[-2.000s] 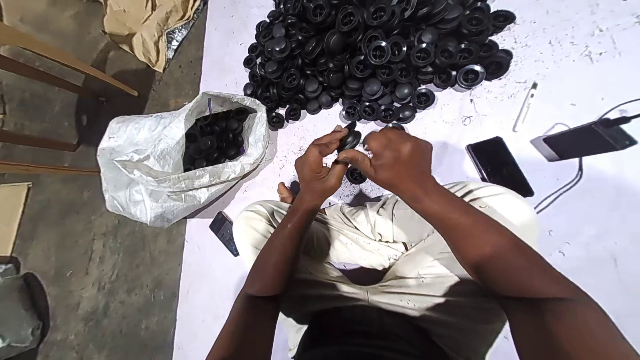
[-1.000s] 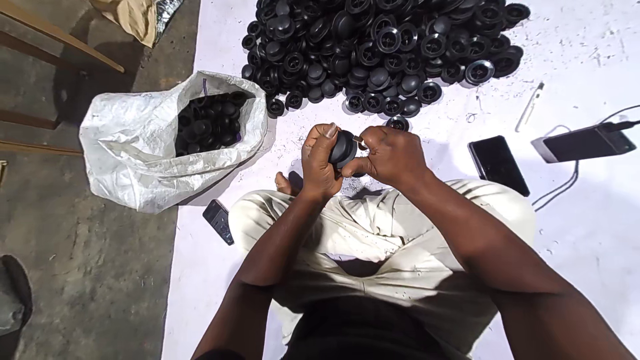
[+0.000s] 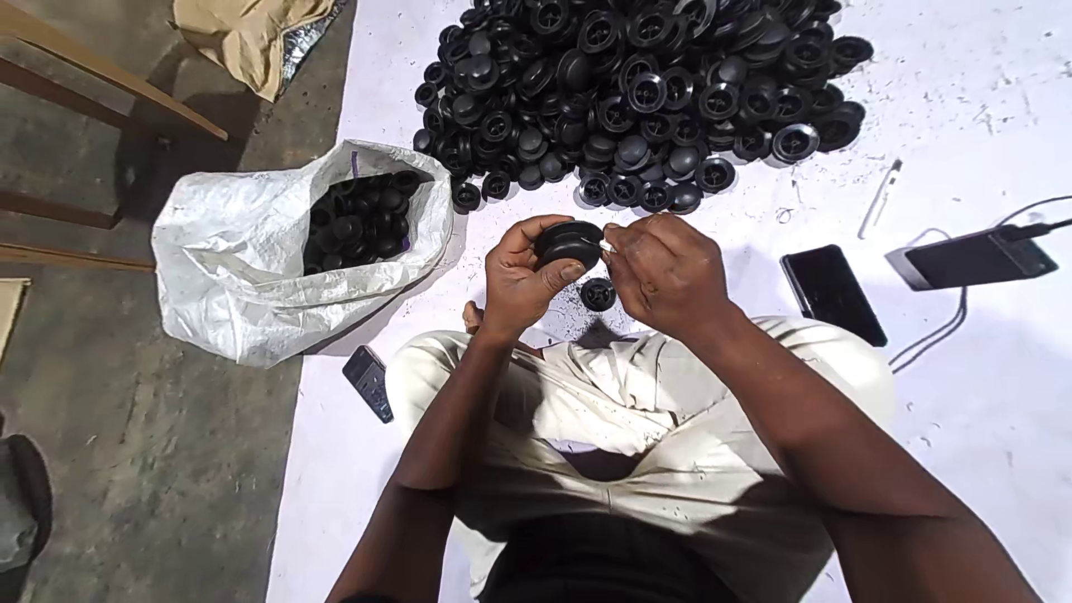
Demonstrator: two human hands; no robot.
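Observation:
My left hand (image 3: 523, 280) grips a round black plastic part (image 3: 569, 244) with a groove around its edge, fingers behind and thumb in front. At the part's right edge is my right hand (image 3: 670, 272), its thumb and forefinger pinching a small pale tool, mostly hidden by the fingers. Just below the hands a similar black part (image 3: 598, 295) lies on the white sheet, with dark shavings around it. A large heap of such black parts (image 3: 649, 92) lies beyond my hands. More of them (image 3: 360, 219) are inside a white woven sack (image 3: 243, 260) to the left.
A white-handled cutter or pen-like tool (image 3: 881, 199) lies at the right. Near my right knee is a black phone (image 3: 833, 295), with a dark device (image 3: 980, 258) and cables beyond. Another phone (image 3: 367, 383) lies by my left knee. Wooden legs (image 3: 117, 67) and brown paper (image 3: 251, 38) are upper left.
The held black part has turned in my left hand, from showing its face a second ago to showing its grooved edge now. Both hands stay close together around it.

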